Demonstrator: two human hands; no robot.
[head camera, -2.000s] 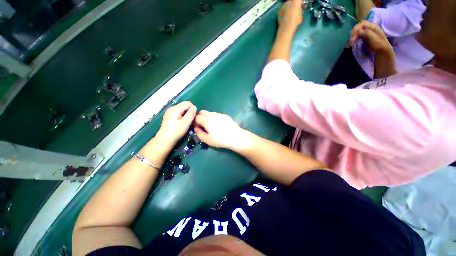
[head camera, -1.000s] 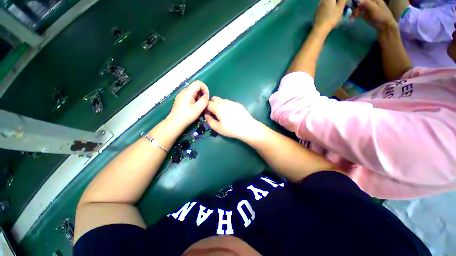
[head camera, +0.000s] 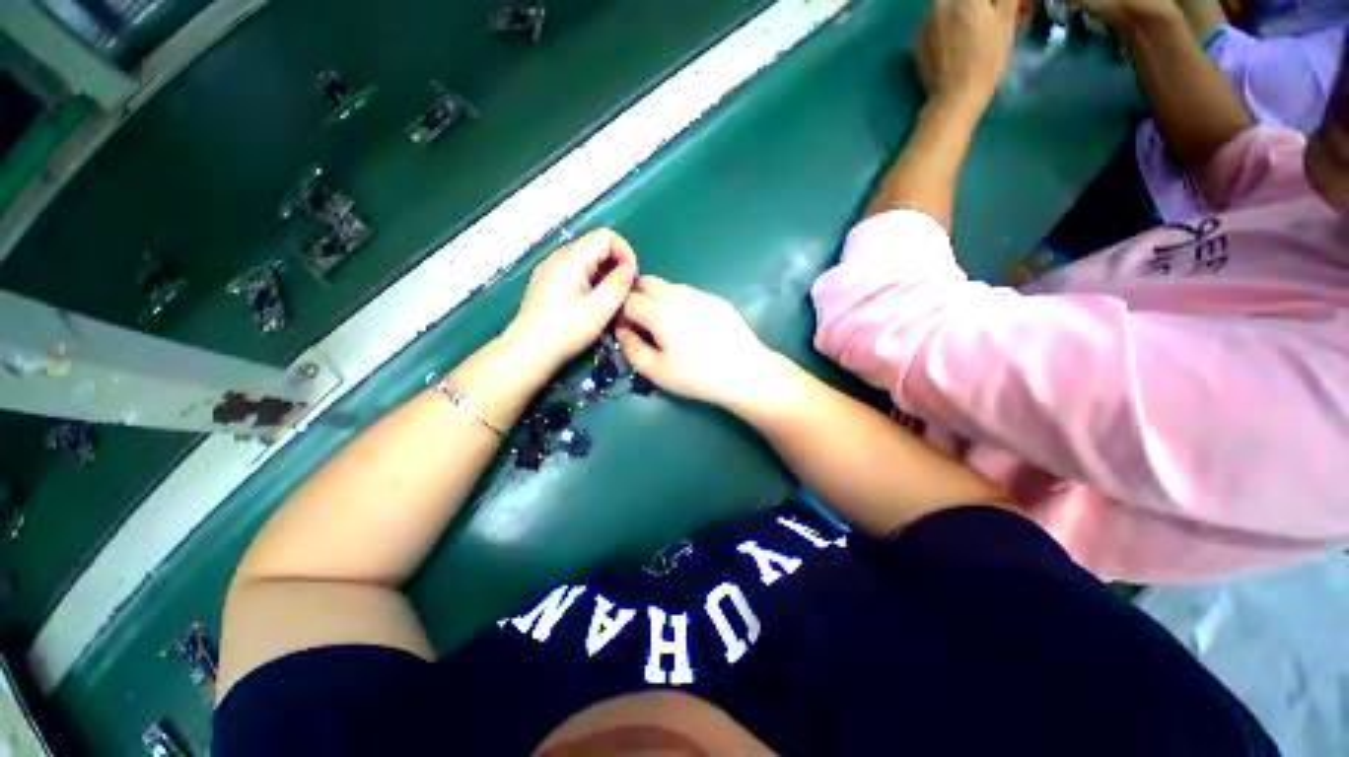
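My left hand (head camera: 570, 303) and my right hand (head camera: 688, 340) meet fingertip to fingertip over the green bench, near the white rail. The fingers are bent and pinched together; what lies between them is too small and hidden to make out. A loose cluster of small black parts (head camera: 550, 439) with shiny white and bluish spots lies on the bench just below my hands. Thin dark wires trail from it. The cluster's upper end is partly under my right hand.
A white worn rail (head camera: 488, 241) with a pale post (head camera: 148, 370) separates the bench from the dark green belt (head camera: 444, 192), which carries several board units (head camera: 333, 244). More units (head camera: 193, 651) lie at lower left. A neighbour in a pink sleeve (head camera: 1006, 340) works at right.
Over two seconds my joined hands shift up and right in the picture, still together. The neighbour's hands and arms also change position. The cluster stays below my hands.
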